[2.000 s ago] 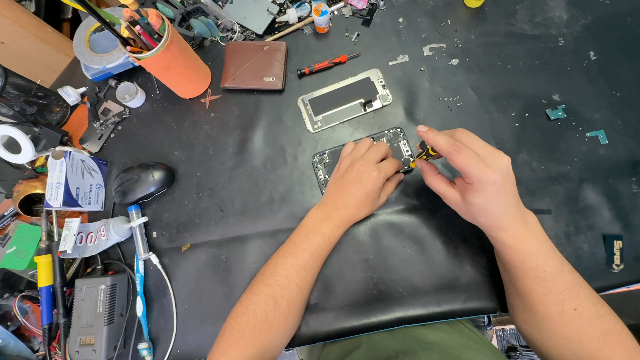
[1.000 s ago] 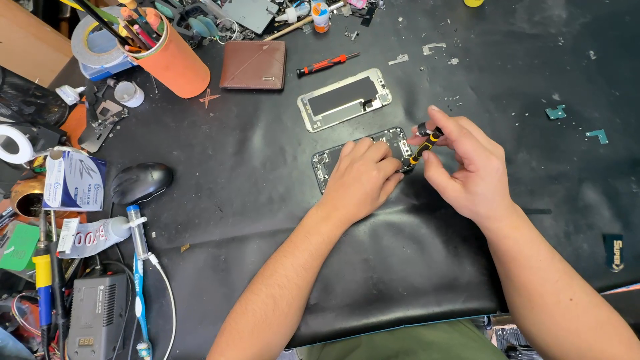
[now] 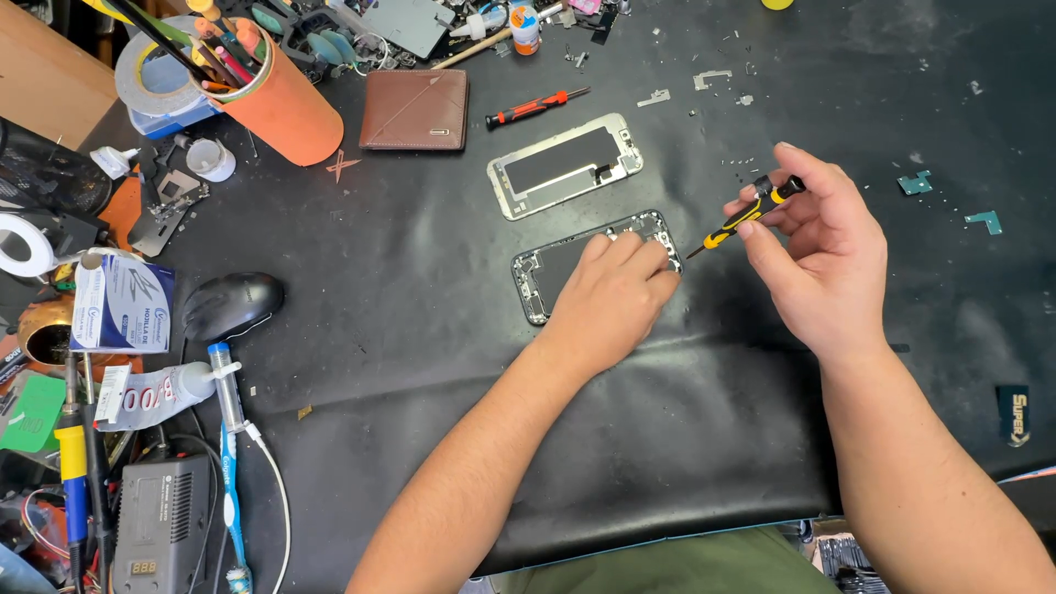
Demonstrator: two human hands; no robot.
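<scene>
An opened smartphone body (image 3: 549, 268) lies on the black mat, its inner parts showing. My left hand (image 3: 615, 297) rests over its right half, fingers curled at the upper right end; whether they grip anything there is hidden. In my right hand (image 3: 813, 239) is a yellow and black precision screwdriver (image 3: 751, 212), held between thumb and fingers. Its tip points down to the left, just right of the phone and apart from it. Above the phone lies a detached phone display assembly (image 3: 565, 165), inner side up. A red and black screwdriver (image 3: 536, 108) lies beyond that.
A brown wallet (image 3: 414, 110) and an orange pencil cup (image 3: 289, 107) stand at the upper left. A black computer mouse (image 3: 233, 305), a soldering iron (image 3: 73, 462) and a grey station (image 3: 161, 520) are at left. Small metal brackets (image 3: 712, 79) and tiny screws lie at the upper right.
My right hand has moved right and the screwdriver has come away from the phone's right end, where its tip was two seconds ago. My left hand has stayed on the phone.
</scene>
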